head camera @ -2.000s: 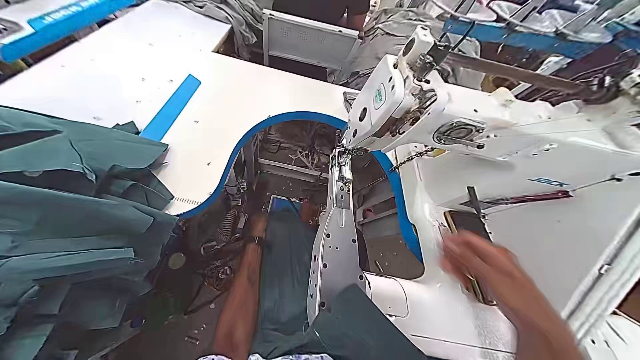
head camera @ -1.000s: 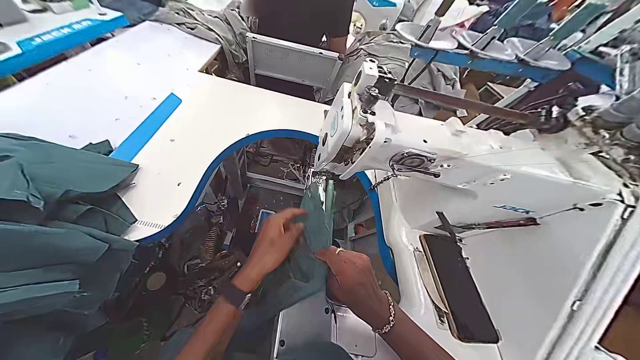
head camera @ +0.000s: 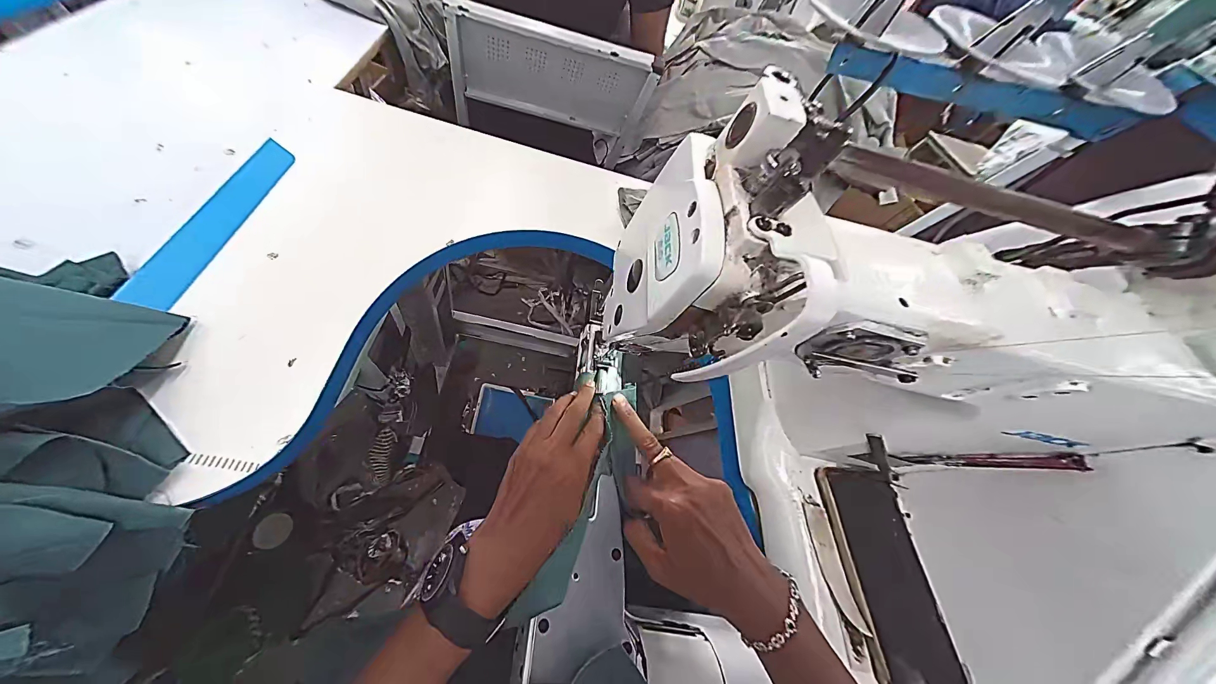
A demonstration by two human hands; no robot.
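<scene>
A white Jack sewing machine (head camera: 670,237) has its needle and presser foot area (head camera: 598,351) above a narrow arm bed (head camera: 594,560). Dark green fabric (head camera: 622,432) lies along the bed and reaches the presser foot. My left hand (head camera: 546,484), with a wristwatch, holds the fabric's left edge, fingertips close to the foot. On the right side of the same fabric is my right hand (head camera: 689,513), with a ring and a bracelet; its index finger points along the cloth and its other fingers are curled. The cloth under both hands is partly hidden.
A white table (head camera: 456,171) with a blue-edged cutout curves around the bed. Green fabric pieces (head camera: 85,456) are heaped at the left, by a blue strip (head camera: 214,223). A dark flat object (head camera: 888,570) lies at the right. Another person's arm (head camera: 650,27) shows behind a white metal panel (head camera: 546,66).
My right hand has come from the right side of the machine to the fabric. Both hands and the fabric are now closer to the presser foot. The view has shifted nearer the machine.
</scene>
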